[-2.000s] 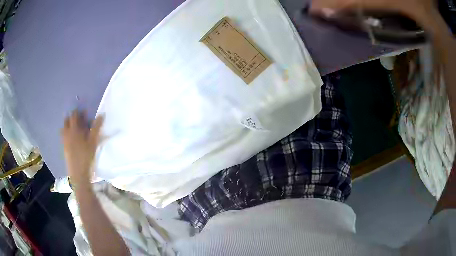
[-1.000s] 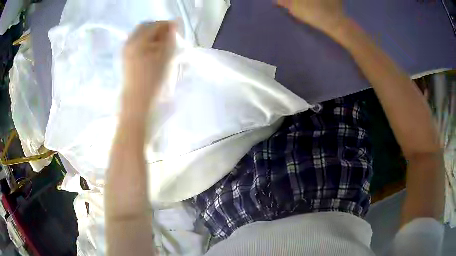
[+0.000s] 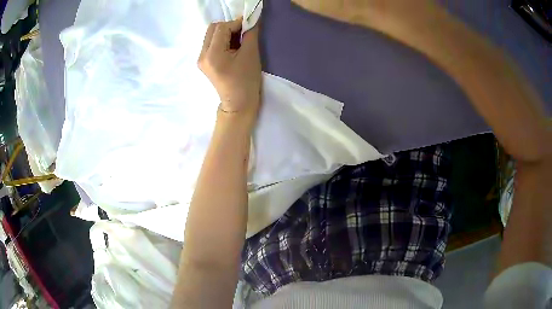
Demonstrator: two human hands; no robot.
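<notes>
A white garment (image 3: 139,121) lies loosely spread over the left half of the padded table and hangs over its front edge. Its pointed corner reaches the table edge near my plaid clothing. My left hand (image 3: 233,60) is closed on a folded edge of the garment near the top middle. My right forearm reaches in from the right across the top of the view. My right hand is cut off by the top edge.
The grey-purple table cover (image 3: 363,78) shows at the right. A dark object, too cut off to name, is at the upper right corner. Crumpled white cloth (image 3: 130,262) hangs at the lower left. A yellow bar (image 3: 29,180) stands at the far left.
The garment has shifted from a flat, rounded layout to a loose spread on the left. The paper ticket is out of sight. My left hand has moved up and right and gripped an edge.
</notes>
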